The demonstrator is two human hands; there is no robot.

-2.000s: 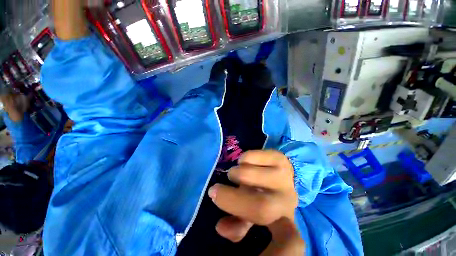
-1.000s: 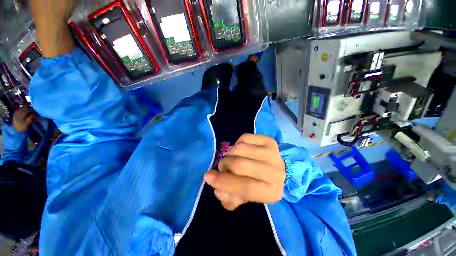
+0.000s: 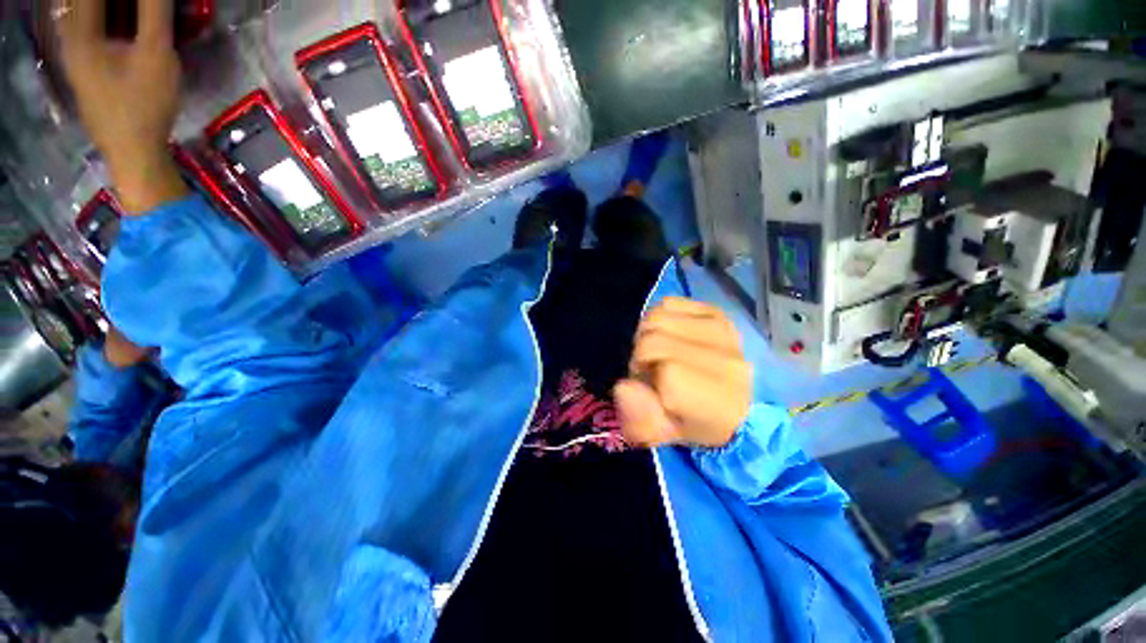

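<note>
A clear plastic tray (image 3: 572, 107) lies at the top left, with black, red-rimmed phone units (image 3: 378, 119) side by side in its pockets. They show white labels and green boards. My left hand (image 3: 122, 94) reaches over the left part of the tray, fingers pointing up and spread. Its fingertips are near the top edge, and I cannot tell whether it grips anything. Dark and red parts show beside the fingers. My right hand (image 3: 689, 374) is curled closed in front of my chest, away from the tray, with nothing seen in it.
A second clear tray (image 3: 754, 88) with phone units is at the top right. Below it stands a white machine (image 3: 794, 119) with a small display and overhead arm. Blue stools (image 3: 936, 421) stand beyond. Another person's hand (image 3: 122, 349) and blue sleeve show at the left.
The tray appears further right in view, and the machine slightly further left. My left hand shows more, with its fingers spread. My right hand has closed and sits higher. The machine's arm has changed position since the oldest frame.
</note>
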